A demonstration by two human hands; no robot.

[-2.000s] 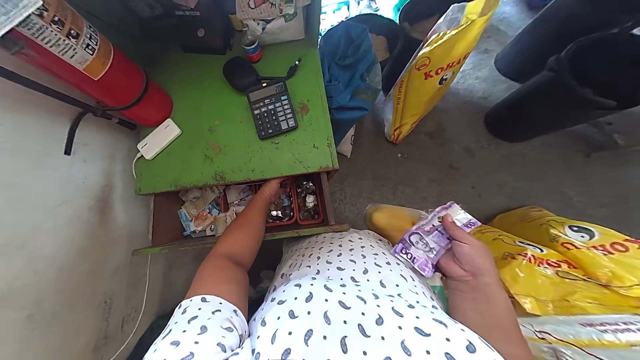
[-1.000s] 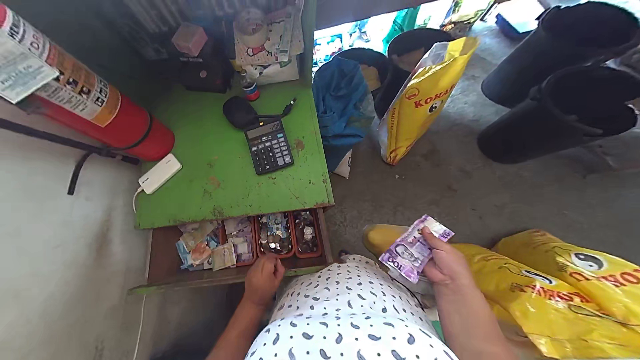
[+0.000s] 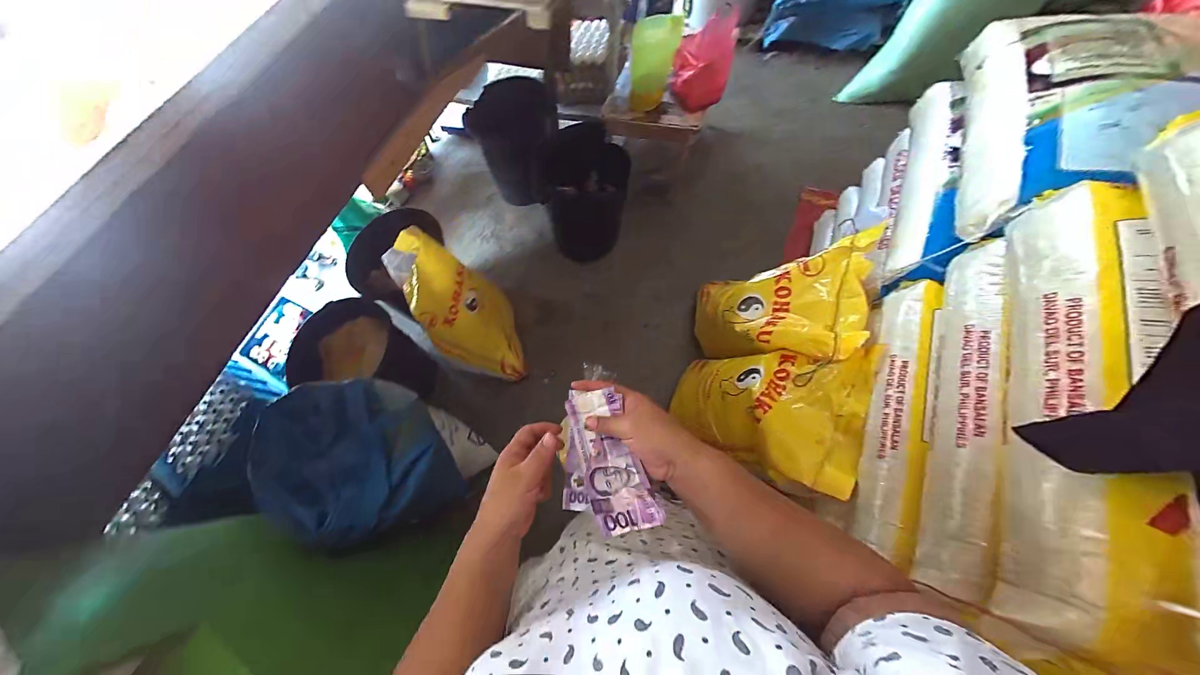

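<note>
Several purple 100-denomination banknotes point(image 3: 614, 478) lie overlapping and fanned out in my right hand point(image 3: 642, 431), thumb on top, above the lap of a white patterned shirt. Just left of the notes is my left hand point(image 3: 527, 469), its fingers curled and the thumb against them; whether anything is inside it cannot be seen. A clear plastic piece shows faintly behind the top of the notes. The green desk point(image 3: 281, 591) is blurred at the lower left, and its drawer is out of view.
Yellow printed bags point(image 3: 778, 403) stand to the right beside stacked white sacks point(image 3: 956, 403). Another yellow bag point(image 3: 459, 305) leans by black buckets point(image 3: 586, 192) and a blue cloth-like bundle point(image 3: 352, 459). A dark wooden beam point(image 3: 187, 234) crosses the left; a dark pointed object point(image 3: 1125, 412) juts in at right.
The view has swung far to the right. My left hand, at the open drawer of coins and notes two seconds ago, has come up beside the banknotes. My right hand still holds them.
</note>
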